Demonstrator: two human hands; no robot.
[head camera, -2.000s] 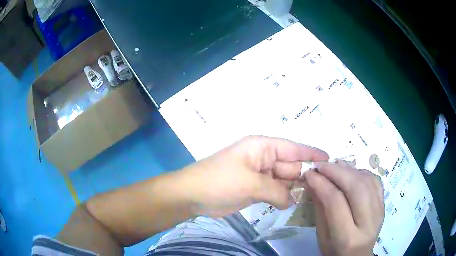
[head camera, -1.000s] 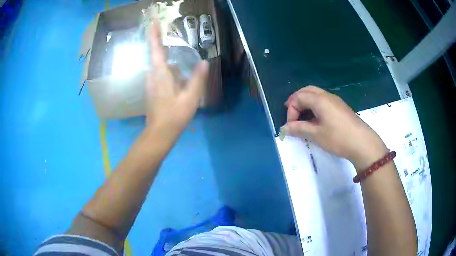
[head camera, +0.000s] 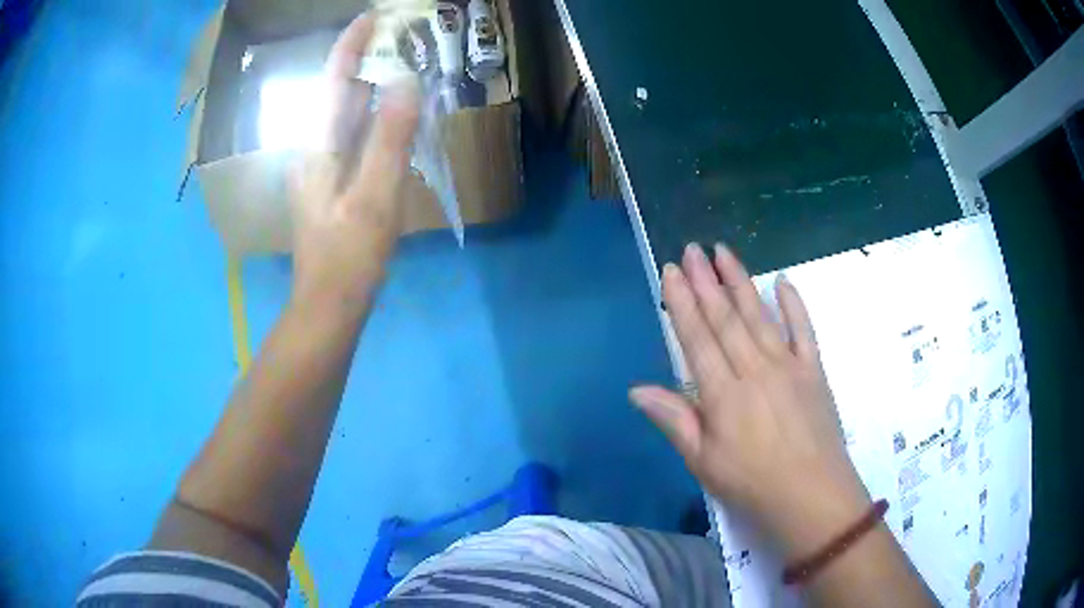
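My left hand (head camera: 345, 202) is over the open carton at the upper left, slightly blurred. A shiny clear plastic film or bag (head camera: 437, 166) is between its thumb and fingers, with a pointed end hanging in front of the carton wall. A pale yellowish sheet (head camera: 402, 42) shows at the fingertips; whether it is inside the film I cannot tell. My right hand (head camera: 755, 398) is palm down with fingers spread, over the left edge of the white printed sheet (head camera: 880, 309). Nothing shows in it.
The brown carton (head camera: 476, 178) on the blue floor holds white handsets (head camera: 484, 42) and a brightly reflecting surface. A dark green bench (head camera: 773, 119) has a pale metal edge. A grey post (head camera: 1022, 113) stands at right. A blue stool (head camera: 535, 487) is by my lap.
Since one second ago, my right hand has gone from pinched fingers to spread and moved down. My left hand has shifted slightly left and up. Earlier, both hands worked together over the printed sheet.
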